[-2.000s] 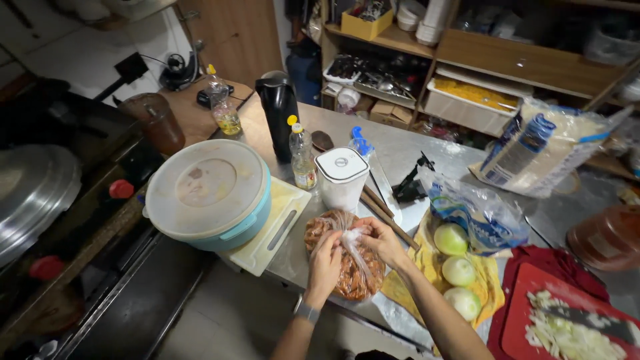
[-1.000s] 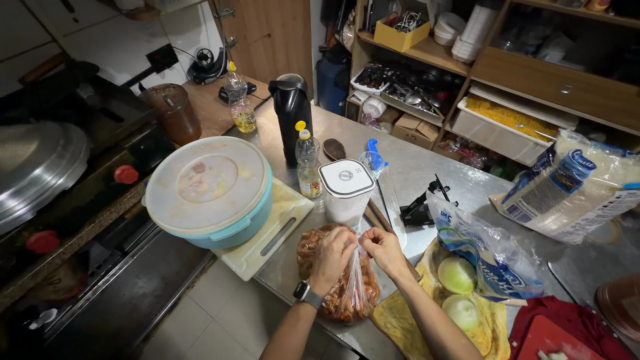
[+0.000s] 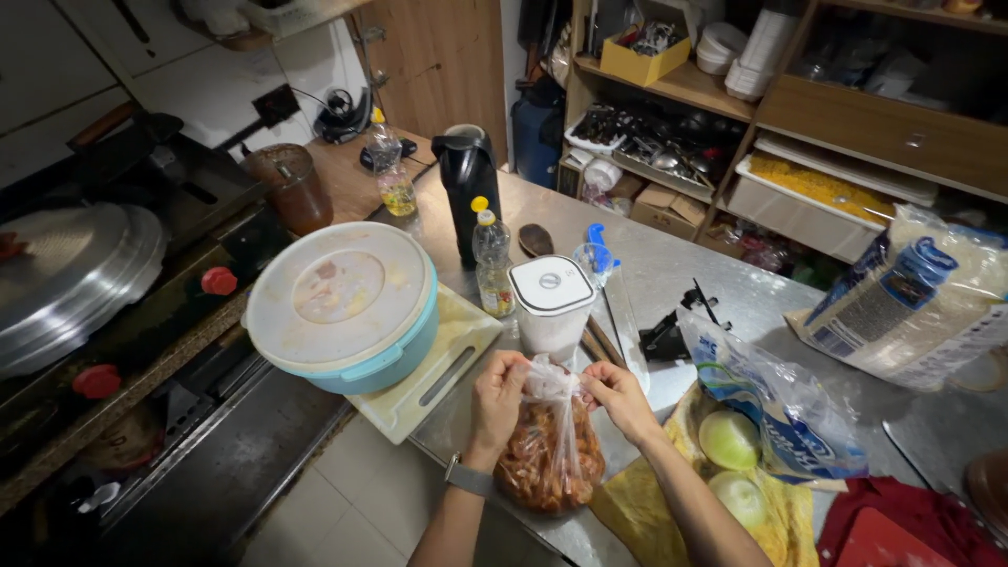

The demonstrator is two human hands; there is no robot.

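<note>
A clear plastic bag of reddish-brown food pieces (image 3: 549, 457) rests at the edge of the metal counter. Its gathered neck is between my hands. My left hand (image 3: 498, 402) pinches one side of the neck, and a watch is on that wrist. The other side is pinched by my right hand (image 3: 618, 400). Right behind the bag stands a white lidded container (image 3: 551, 307). To its left are a clear bottle with a yellow cap (image 3: 494, 268) and a black thermos flask (image 3: 470, 197). Peeled onions (image 3: 728, 439) lie on a yellow cloth (image 3: 642, 504) to the right.
A turquoise tub with a cloudy lid (image 3: 342, 295) sits on a cutting board (image 3: 465, 354) at left, near the stove with a metal pot (image 3: 71, 276). A knife (image 3: 624, 323), black stand (image 3: 681, 327), plastic packages (image 3: 776, 402) and red board (image 3: 898, 539) are at right.
The neck of the bag is bunched between my hands, where one second ago it was stretched longer. My fingers have shifted on it. The view has moved.
</note>
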